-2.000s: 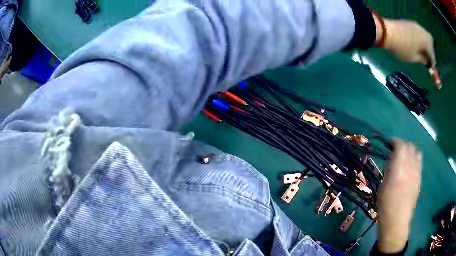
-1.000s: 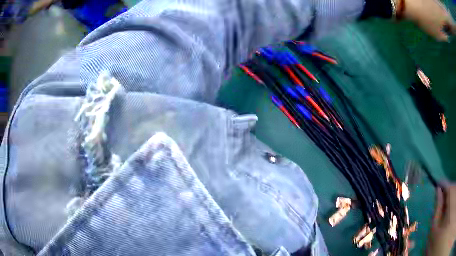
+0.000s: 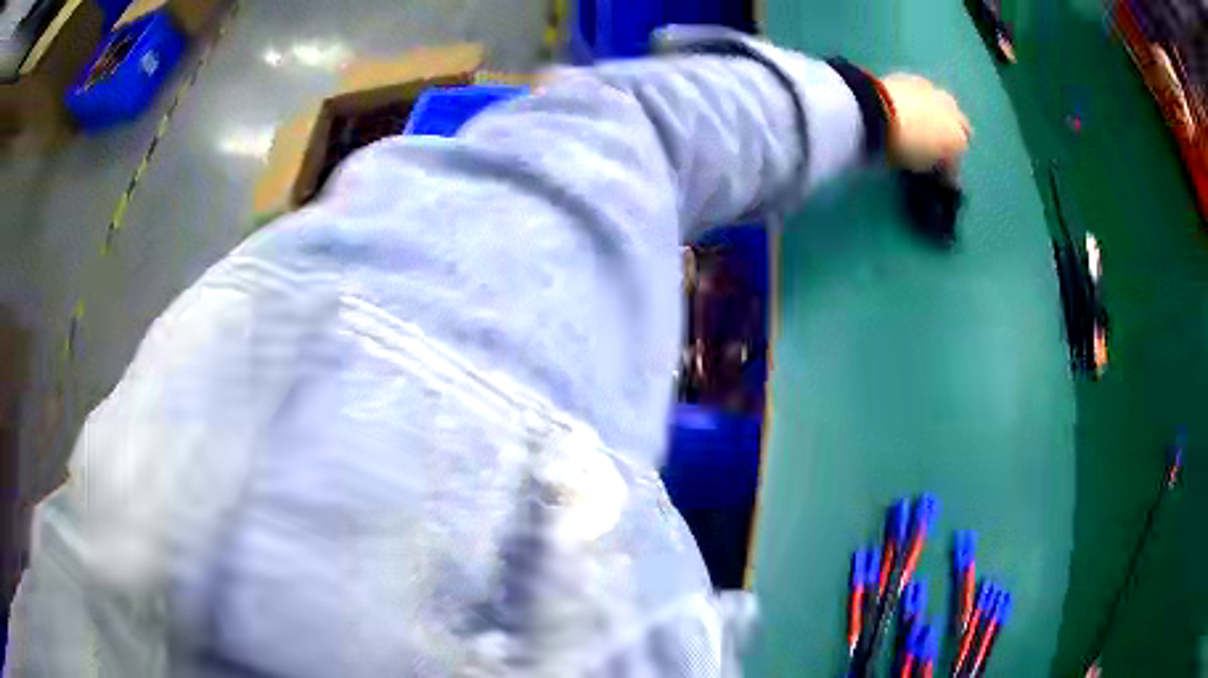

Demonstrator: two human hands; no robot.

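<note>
My left hand (image 3: 927, 126), bare with a red band at the wrist, is at the upper right over the green work surface (image 3: 914, 358). Its fingers are closed on a small dark cluster of black parts (image 3: 934, 205), blurred, so its details cannot be told. The cable assemblies (image 3: 914, 530) lie at the bottom of the view, cut off by the edge. Their blue connectors and red sections point up; their copper ends are out of the picture. My right hand is not in view.
A blue bin (image 3: 715, 437) holding dark and copper-coloured items sits beside the surface's left edge. An open carton (image 3: 285, 159) and another blue bin (image 3: 126, 73) stand at the upper left. Black parts with copper (image 3: 1084, 305) and a single lead (image 3: 1142, 556) lie at the right.
The view has swung left, bringing floor and bins into sight. The cable pile now shows lower. My left hand, empty before, is now at the black parts. My right hand has left the picture.
</note>
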